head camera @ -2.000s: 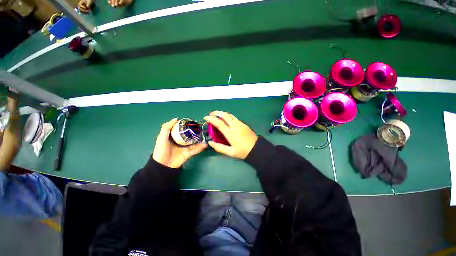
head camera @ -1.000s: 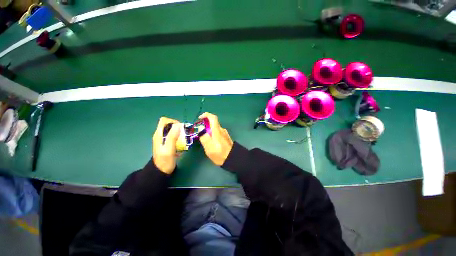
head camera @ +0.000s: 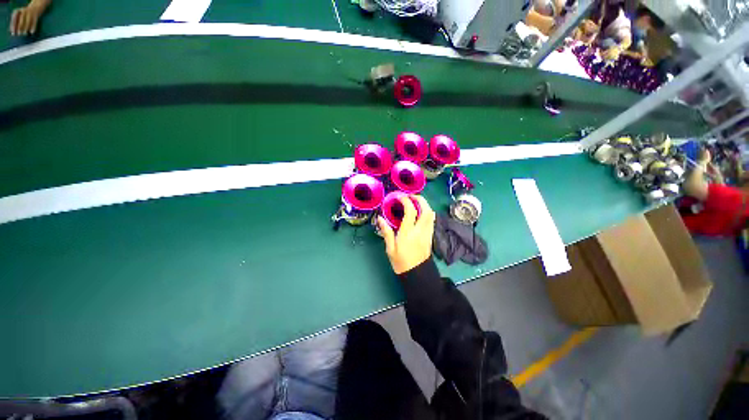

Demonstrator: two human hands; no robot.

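Observation:
My right hand (head camera: 411, 238) is closed around a magenta-topped unit (head camera: 396, 210), which stands upright at the front of a group of similar units. Finished-looking units with magenta funnels facing up, such as this one (head camera: 363, 191), stand close behind and left of it. The lower part of the held unit is hidden by my fingers and its funnel. A part-built unit with a pale ring (head camera: 466, 209) and a small magenta piece lies right of the group. My left hand is out of the picture.
A dark grey cloth (head camera: 460, 241) lies right of my hand. A white strip (head camera: 542, 227) overhangs the bench edge near an open cardboard box (head camera: 631, 275). Another magenta-and-pale unit (head camera: 407, 91) lies farther back. Many rings (head camera: 649, 166) are piled far right, beside a person in red.
The view has swung right. The unit both hands worked on is no longer between them; my right hand has reached the group, which has one more unit at its front. My left hand has left view.

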